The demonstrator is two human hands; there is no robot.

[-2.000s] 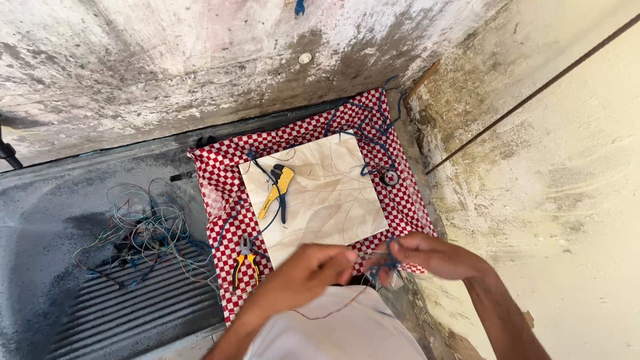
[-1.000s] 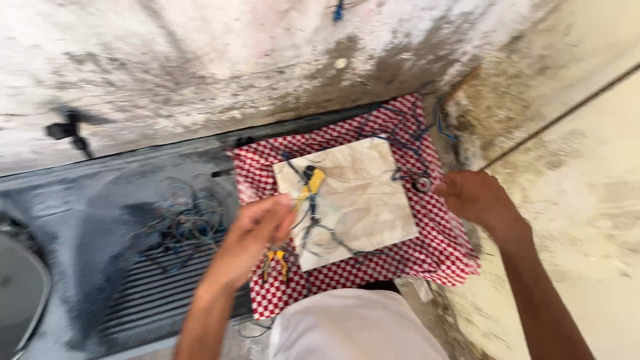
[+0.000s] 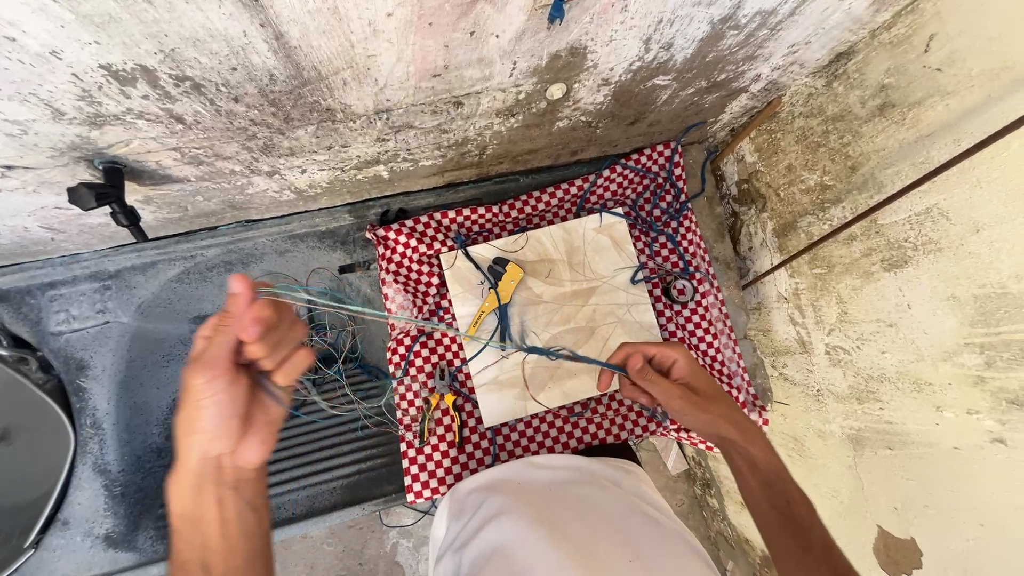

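Thin light wires (image 3: 376,314) run from my left hand (image 3: 244,368) across to a blue cable sheath (image 3: 572,355), gripped by the fingers of my right hand (image 3: 668,388). My left hand is closed around the wire ends, over the sink at the left. Beneath the stretched strands lies a pale marbled tile (image 3: 568,280). A yellow and black wire stripper (image 3: 496,296) rests on the tile, partly crossed by blue cable. Yellow and black pliers (image 3: 440,404) lie on the red-and-white checkered cloth (image 3: 416,464), left of the tile.
A tangle of thin wires (image 3: 340,352) lies in the grey ribbed sink (image 3: 160,304). More blue cable (image 3: 668,192) and a roll of tape (image 3: 679,290) are on the cloth at the right. A black tap (image 3: 116,200) juts from the stained wall.
Both hands were close together at the tile's lower right corner two seconds ago. They are now far apart, with my left hand over the sink and wires stretched between them.
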